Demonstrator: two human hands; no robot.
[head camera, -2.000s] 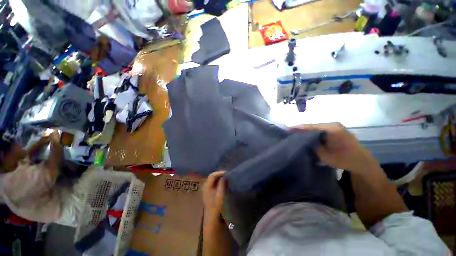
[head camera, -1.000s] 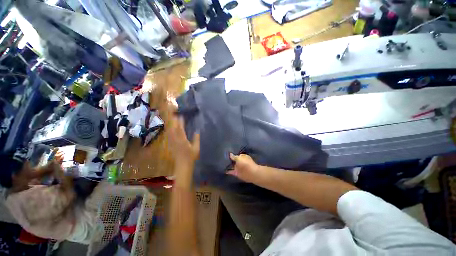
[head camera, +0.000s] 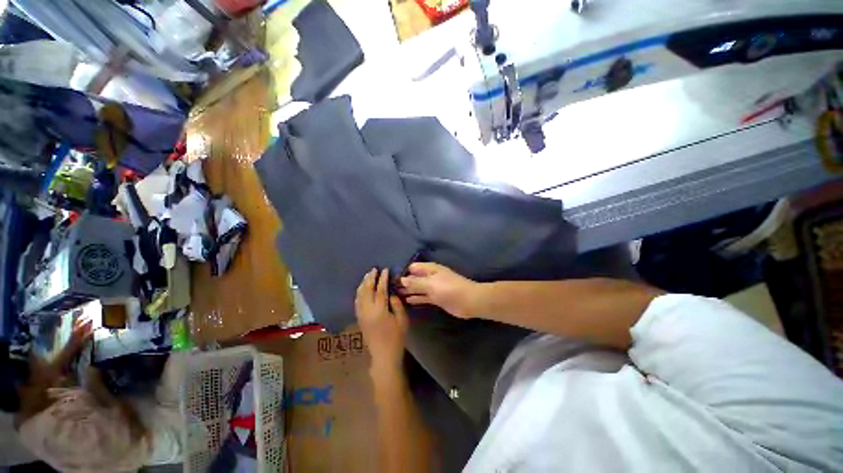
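Dark grey fabric panels (head camera: 347, 203) lie over the table edge and on my lap, overlapping, with a raised fold at the upper left. My left hand (head camera: 379, 309) is at the near edge of the panels, fingers bent onto the fabric. My right hand (head camera: 436, 288) meets it there, thumb and fingers pinching a bit of the fabric edge between the two hands. What exactly lies under the fingertips is too small to tell. A smaller dark grey piece (head camera: 325, 51) lies beyond the panels.
A white sewing machine (head camera: 592, 78) stands at the upper right. Orange scissor handles (head camera: 829, 140) are at the right rim. A brown carton (head camera: 319, 406), a perforated basket (head camera: 270, 406) and a tied heap of pieces (head camera: 189, 212) are at left. A person sits at lower left.
My left hand has come down from the panels' left side to join my right hand at the near edge. The panel held up earlier is laid down. The view has shifted.
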